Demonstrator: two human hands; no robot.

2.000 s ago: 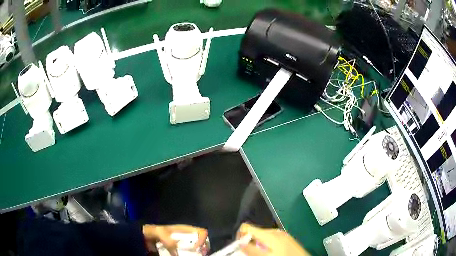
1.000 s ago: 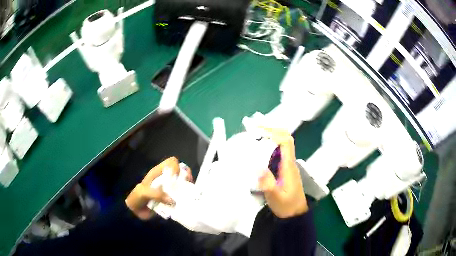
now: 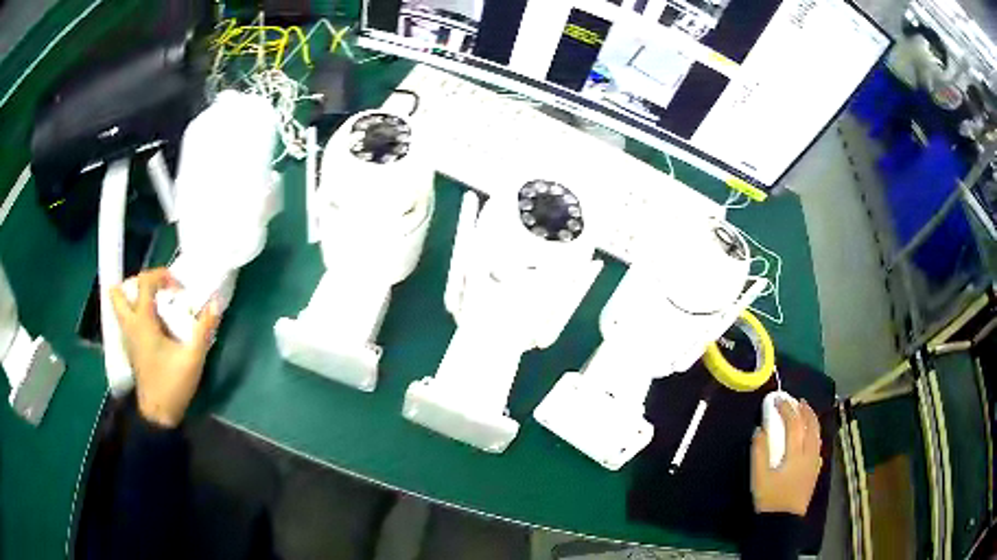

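My left hand (image 3: 164, 345) grips the lower bracket end of a white PTZ camera (image 3: 227, 164) at the left of the bench. That camera's lens face is not visible. My right hand (image 3: 787, 459) rests on a white mouse (image 3: 775, 429) on the black mouse pad (image 3: 711, 470) at the right. Three more white cameras stand in a row between my hands: one near the left camera (image 3: 372, 208), one in the middle (image 3: 514, 279) and one at the right (image 3: 678, 290). Their dark lens rings face up and their brackets point toward me.
A monitor (image 3: 656, 66) with several camera pictures stands behind a long white keyboard (image 3: 481, 120). A yellow tape roll (image 3: 741, 352) and a white stick (image 3: 689, 435) lie on the pad. The black printer (image 3: 109, 126), its label strip (image 3: 114, 263) and tangled cables (image 3: 268, 82) are at the left.
The view has swung right. The camera held between both hands is now at the left of the row, in my left hand only. My right hand has moved to the mouse.
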